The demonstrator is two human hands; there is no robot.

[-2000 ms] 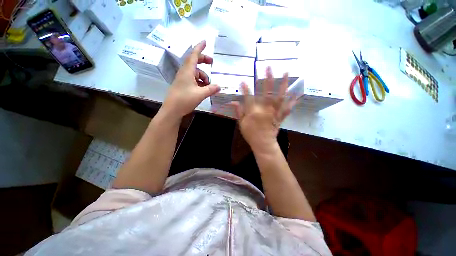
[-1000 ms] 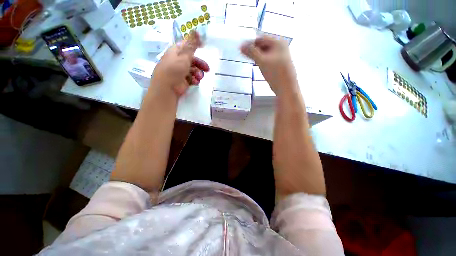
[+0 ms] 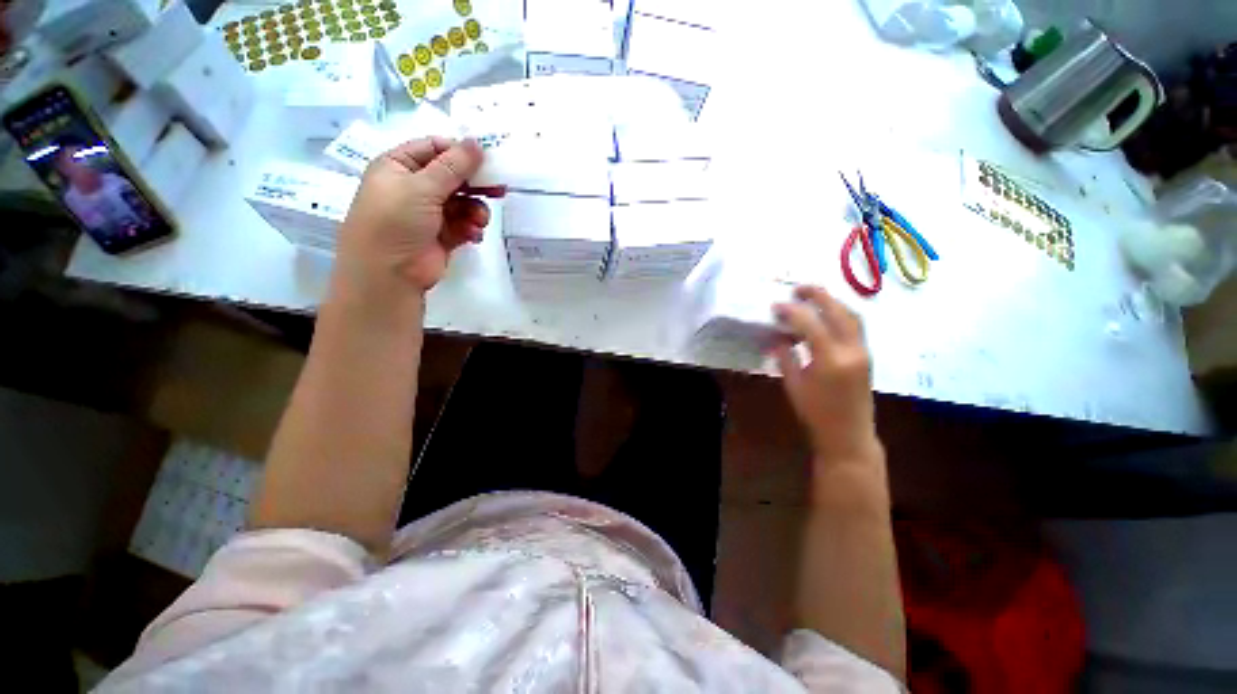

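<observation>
White product boxes (image 3: 558, 233) stand in two columns near the bench's front edge, in front of me. My left hand (image 3: 432, 203) pinches a white label strip (image 3: 570, 115) by its left end; the strip reaches over the boxes, and its outline is washed out. My right hand (image 3: 818, 346) is at the right front of the bench, its fingers on the right side of a single white box (image 3: 743, 301) at the edge. That box is bright and blurred. Whether my right fingers grip it firmly is hard to see.
Red and blue-yellow pliers (image 3: 876, 244) lie to the right, with a gold seal sheet (image 3: 1024, 213) and a kettle (image 3: 1074, 92) beyond. More seal stickers (image 3: 437, 57) lie at the back left. A smartphone (image 3: 90, 174) is at far left. An open carton holds white boxes (image 3: 200, 504) below.
My right hand has moved from above the boxes to the right front, at a single box. My left hand now holds a strip over the boxes. The view has shifted right.
</observation>
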